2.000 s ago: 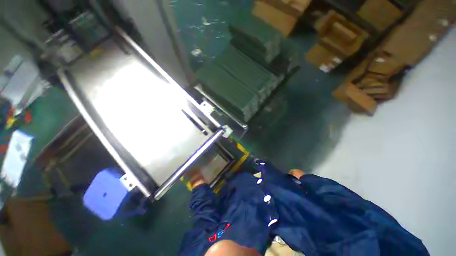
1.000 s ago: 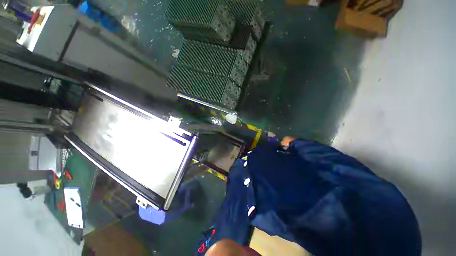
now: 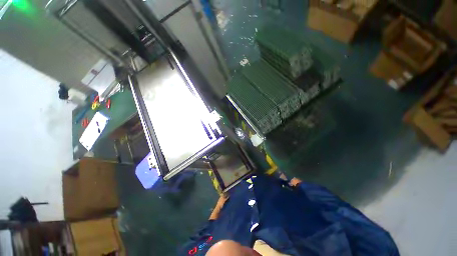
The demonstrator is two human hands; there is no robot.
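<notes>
A board conveyor (image 3: 173, 112) with silver rails and a pale, glaring flat top stands in front of me, slightly left. Below its near end is a dark-framed flat panel (image 3: 231, 169). My left hand (image 3: 219, 206) hangs beside my dark blue coat, just below the panel's near corner; its fingers are blurred and contact is unclear. My right hand (image 3: 294, 181) shows only as a small part at the sleeve's end, its fingers hidden or too small to read. I see nothing held in either hand.
Grey-green ribbed blocks (image 3: 265, 92) are stacked on a low dark pallet right of the conveyor. A blue stool (image 3: 147, 172) stands at its left. A green bench (image 3: 118, 107) holds a clipboard (image 3: 93, 131) and red-handled tools. Open cardboard boxes (image 3: 408, 50) lie at the right; others are lower left.
The view has turned, so the conveyor and stacked blocks sit further right than a second ago. My left hand, visible at the conveyor's end earlier and then hidden, shows again beside my coat.
</notes>
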